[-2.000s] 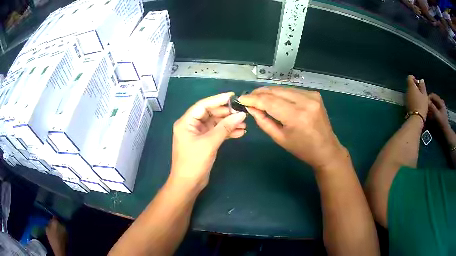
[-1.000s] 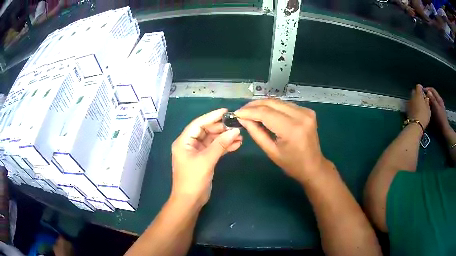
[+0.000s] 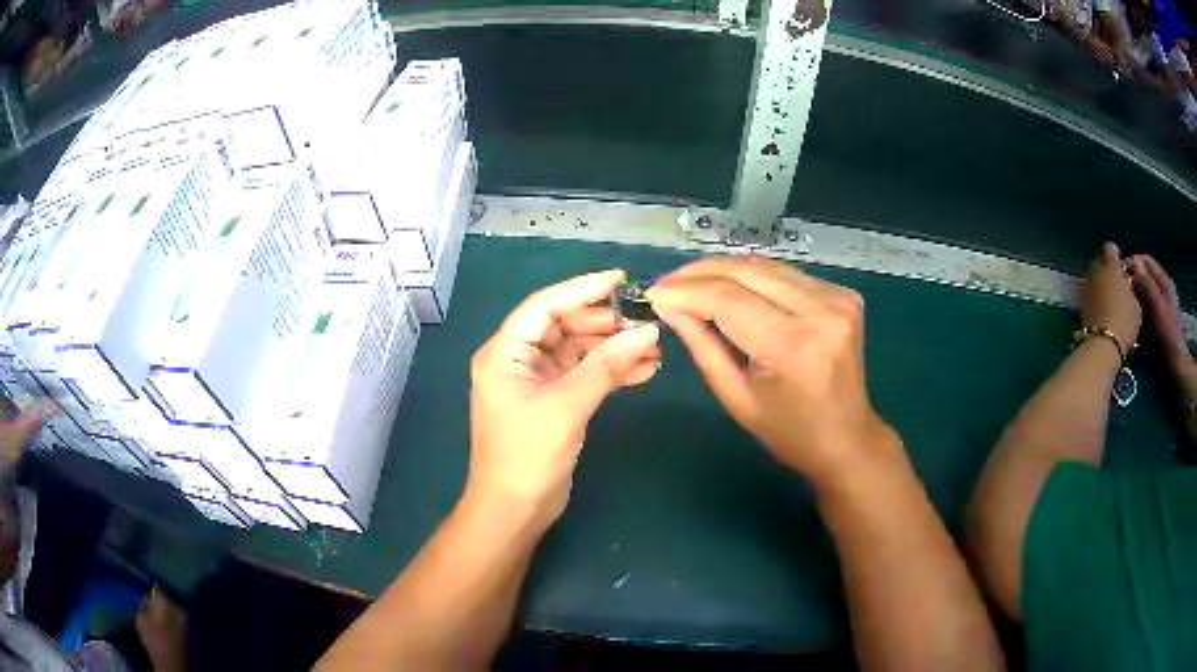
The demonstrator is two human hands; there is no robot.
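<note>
A small dark, glossy piece with a pale edge (image 3: pixel 635 306) is held above the green bench, about coin-size. My left hand (image 3: pixel 558 381) grips it between thumb and fingertips from the left. My right hand (image 3: pixel 775 348) has its thumb and fingertips at the piece's upper right side. The fingers of both hands hide part of it, and its details are too small to tell. I cannot tell whether it is one part or two.
White cartons with blue edge lines (image 3: pixel 335 418) are stacked at the left. A pale worn rail (image 3: pixel 906 255) and post (image 3: pixel 777 125) stand beyond the dark green bench (image 3: pixel 709 551). A person in a green sleeve (image 3: pixel 1116 571) sits at the right. A small pale scrap (image 3: pixel 621 580) lies near the front edge.
The view has shifted slightly. Both hands stay together at the small piece, whose dark face now shows less than one second ago. A hand now shows at the far left edge beside the cartons.
</note>
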